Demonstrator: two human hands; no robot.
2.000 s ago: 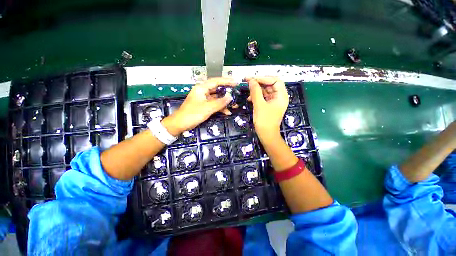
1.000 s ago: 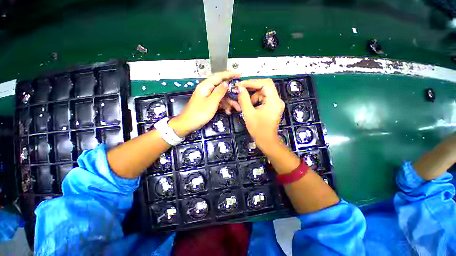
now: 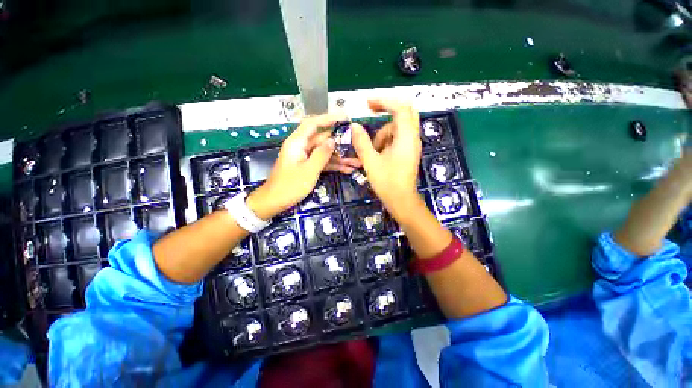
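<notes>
A small round black unit (image 3: 343,138) with a whitish centre is held above the far part of the black blister tray (image 3: 262,168). My left hand (image 3: 303,158), with a white band at the wrist, holds the unit between its fingertips. My right hand (image 3: 388,155), with a red band at the wrist, has its thumb against the unit's right side and its index finger raised away. Whether it grips anything is unclear. Most visible tray pockets hold round units with silvery-white centres; the pocket at the back left is empty.
A second black tray (image 3: 99,182) at left holds small bits. A white rail (image 3: 220,114) with an upright metal post (image 3: 307,61) runs beyond. Past it, loose units (image 3: 410,61) lie on the green belt (image 3: 470,30). Another unit (image 3: 637,130) and a neighbour's arm (image 3: 652,208) are at right.
My right hand came in from the right to meet the unit, and its index finger has since lifted away from it. My left hand still holds the unit.
</notes>
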